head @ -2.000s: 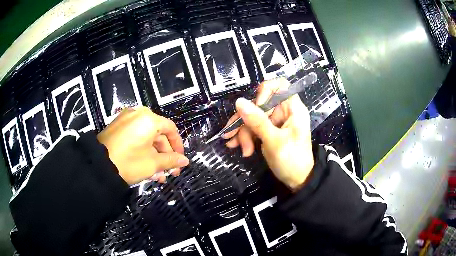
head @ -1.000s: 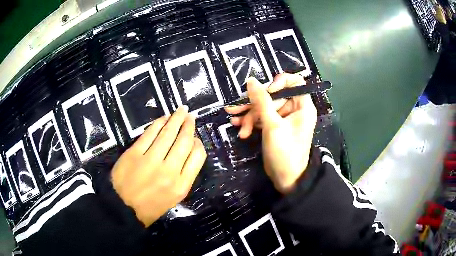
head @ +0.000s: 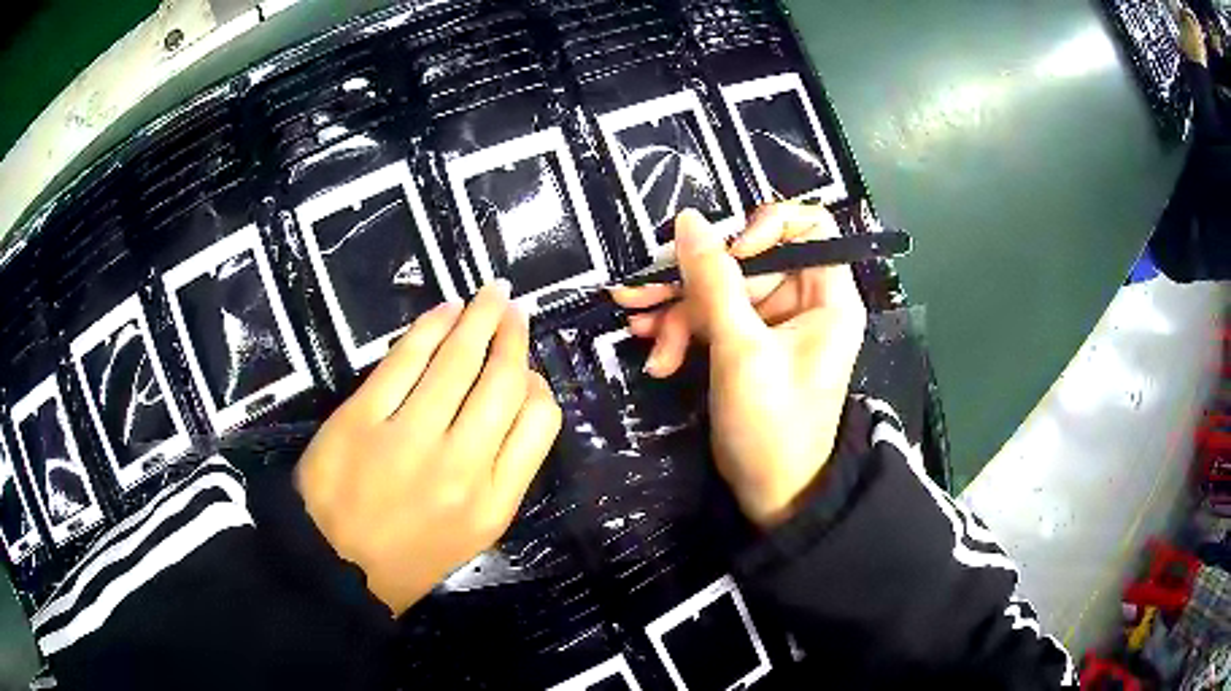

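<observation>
My right hand (head: 776, 338) holds dark tweezers (head: 824, 254) like a pen, tip pointing left at the lower edge of a white-bordered panel (head: 533, 216). My left hand (head: 432, 446) lies palm down, its fingertips at the lower left corner of that panel, close to the tweezer tip. Whether the left fingers pin something small is too small to tell. The panel lies in the top row of a glossy black blister tray (head: 500, 61), with curved glare on its dark face. Any small piece at the tweezer tip cannot be made out.
More white-bordered panels (head: 371, 263) stand in the same row on both sides. Others (head: 709, 634) lie at the bottom. A green bench surface (head: 972, 243) and pale rail (head: 122, 81) border the tray. Red items (head: 1168, 574) are at lower right; a person's dark sleeve (head: 1195, 203) is at right.
My left hand has moved up from the middle of the tray and flattened beside the panel's lower edge. The tweezers have swung up to that edge. Over the last second both hands have barely moved.
</observation>
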